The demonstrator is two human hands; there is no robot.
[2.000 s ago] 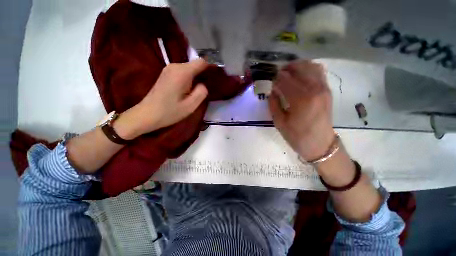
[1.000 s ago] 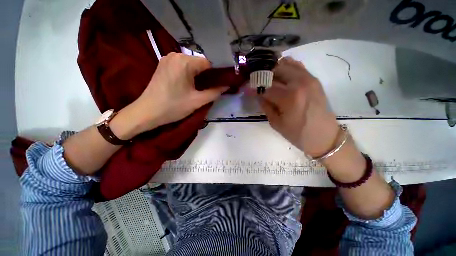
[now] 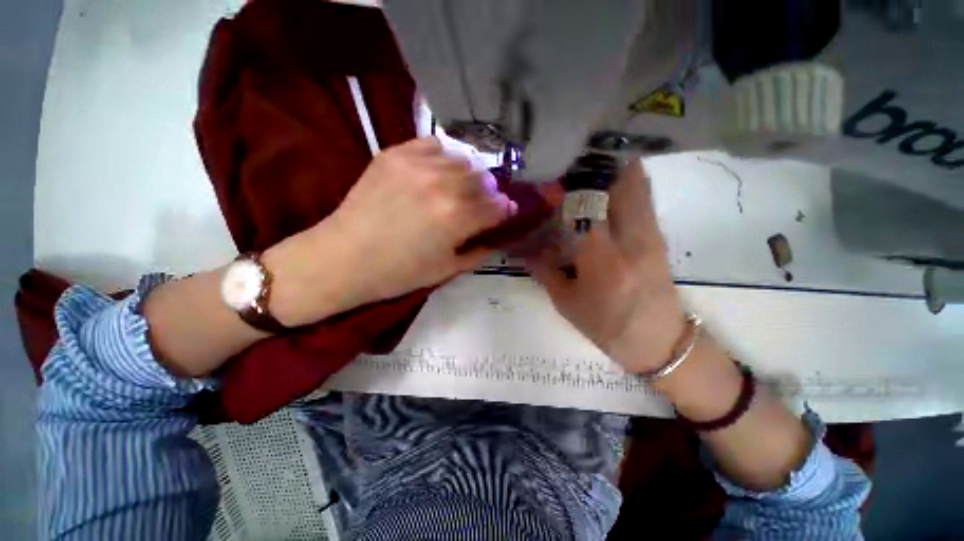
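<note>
A dark red garment piece (image 3: 285, 137) lies bunched on the white table left of the needle, with a thin white strip (image 3: 363, 114) on it. My left hand (image 3: 423, 217) rests on the garment and pinches a fold beside the lit needle area. A narrow red edge (image 3: 534, 206) runs from it toward the right. My right hand (image 3: 608, 259) is slightly blurred at the right of the needle area, its fingertips near the end of the red edge; its grip is unclear. The presser foot (image 3: 513, 159) shows small beside the light.
The white-grey machine head (image 3: 550, 63) with a ribbed white knob (image 3: 788, 100) stands above my hands. A small brownish item (image 3: 780, 252) lies on the machine bed at the right. A printed ruler (image 3: 507, 378) runs along the front edge. Red cloth (image 3: 666, 481) hangs below the table.
My left hand has moved right, closer to the needle, with the red fold. My right hand stays beside the needle, slightly lower. The view has shifted a little.
</note>
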